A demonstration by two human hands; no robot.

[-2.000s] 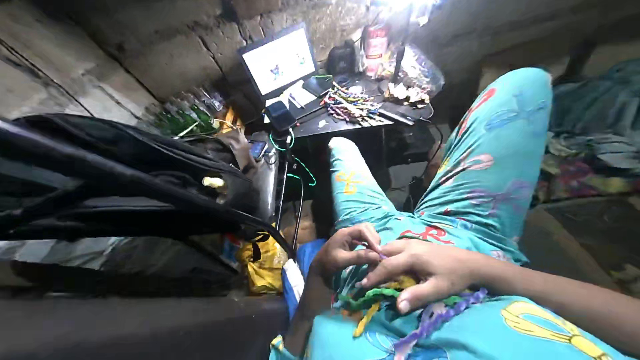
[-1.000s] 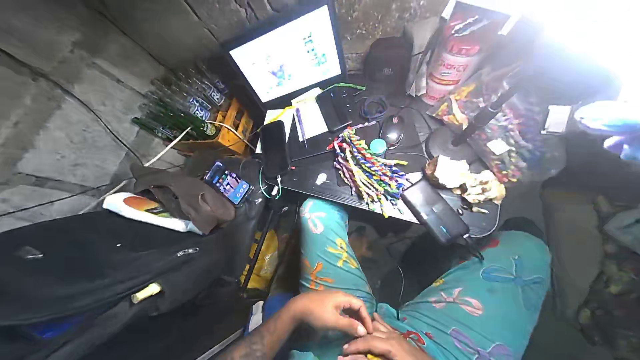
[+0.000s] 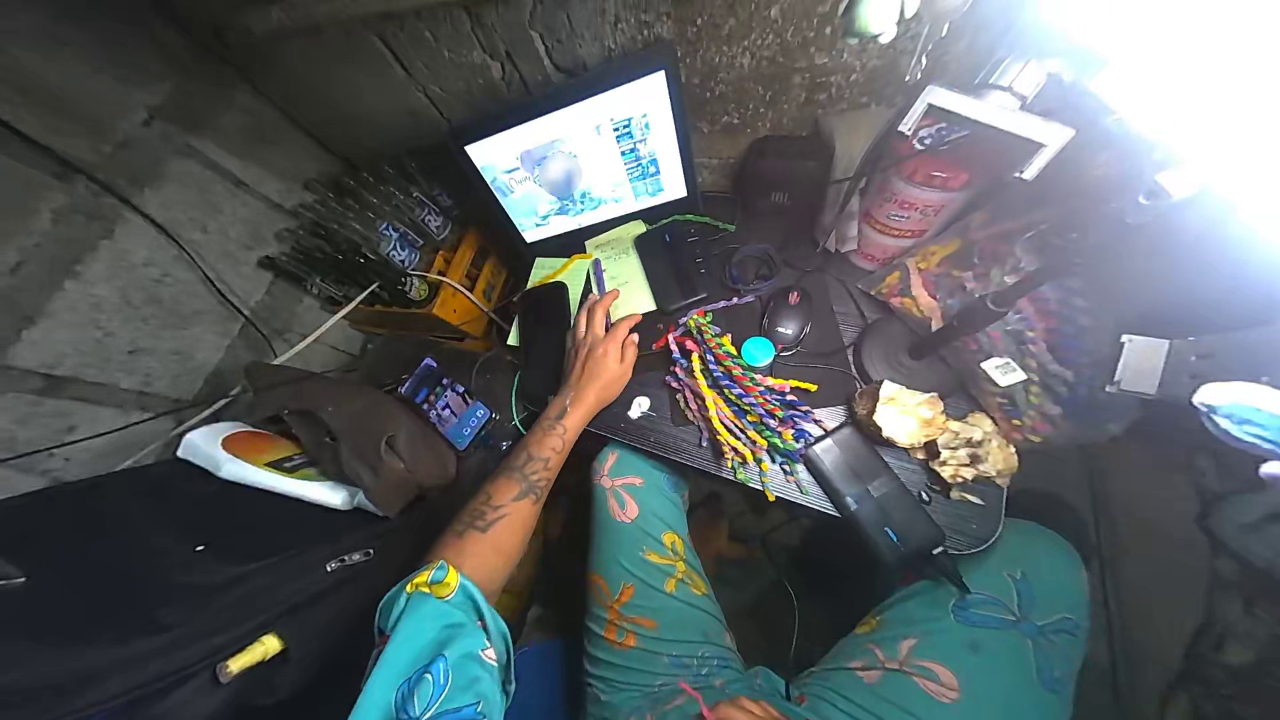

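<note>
My left hand (image 3: 602, 352) reaches over the desk, its fingers at a purple pen (image 3: 600, 280) that lies on yellow-green notepaper (image 3: 622, 262). Whether the fingers grip the pen cannot be told. Beside the hand, on its left, is a black case-like object (image 3: 544, 335). My right hand (image 3: 745, 709) rests low in my lap, mostly cut off by the frame's bottom edge, with a pink strand (image 3: 693, 697) beside it. A bundle of colourful braided yarn cords (image 3: 740, 400) lies on the desk's front part, right of my left hand.
A monitor (image 3: 590, 160) stands at the back, with a crate of glass bottles (image 3: 450, 290) to its left. A mouse (image 3: 787, 318), a turquoise lid (image 3: 758, 351), a black power bank (image 3: 875, 495) and a lamp base (image 3: 895, 355) are on the right. A lit phone (image 3: 447, 403) lies left.
My left hand has moved from my lap up to the notepaper on the desk. Two seconds ago both hands were together over braided cords in my lap. The screen picture has changed.
</note>
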